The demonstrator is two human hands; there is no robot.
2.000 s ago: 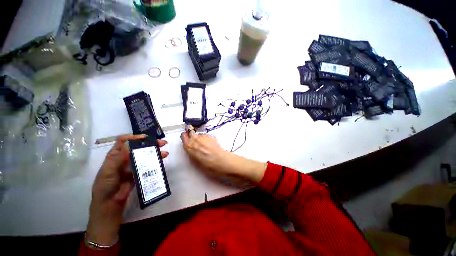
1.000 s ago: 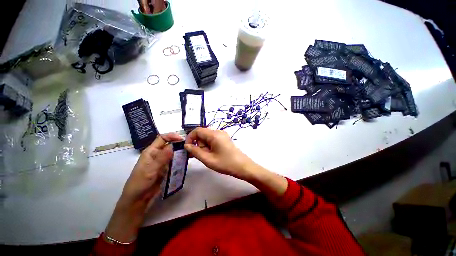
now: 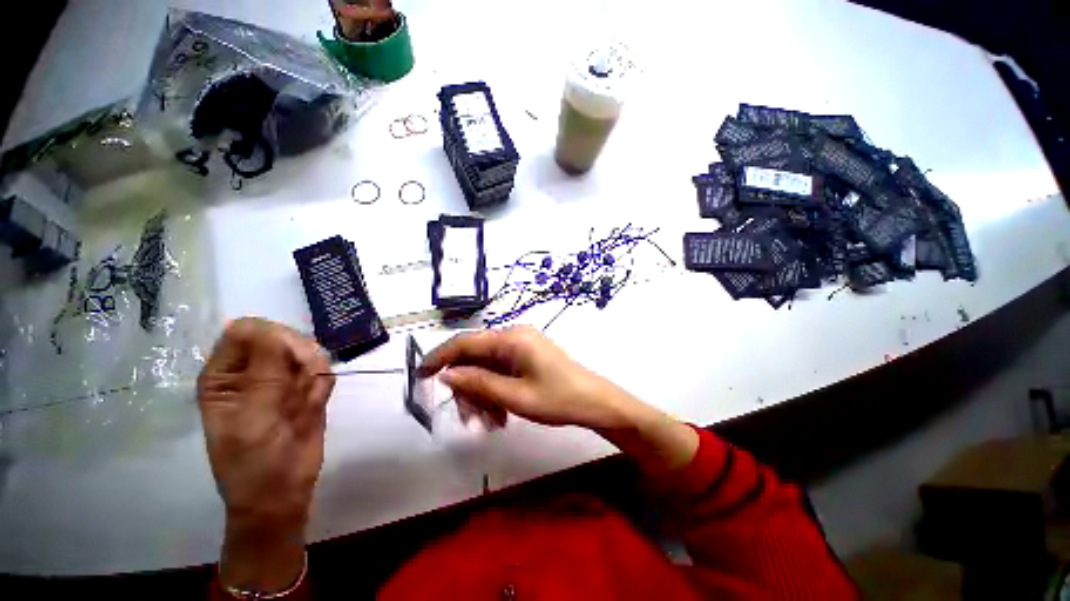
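Observation:
My right hand (image 3: 499, 382) holds black hang tags (image 3: 417, 382) near their upper end; they are tilted, nearly edge-on and partly blurred. My left hand (image 3: 264, 382) is to the left, its fingers pinching a thin dark string (image 3: 366, 372) stretched straight to the tags. Loose strings with bead-like ends (image 3: 571, 277) lie beyond my right hand. A fanned pile of printed tags (image 3: 339, 296) is beyond my left hand. A small stack of barcode tags (image 3: 458, 263) lies between the pile and the strings.
A tall stack of barcode tags (image 3: 479, 143) stands behind, beside a drink cup (image 3: 587, 115). A heap of black tags (image 3: 827, 206) is at right. Clear bags (image 3: 106, 352) lie at left, near rubber bands (image 3: 366, 191) and a green holder (image 3: 373, 49).
My left hand has moved from the tags to the left, drawing the string out. My right hand now holds the tags, which have turned nearly edge-on.

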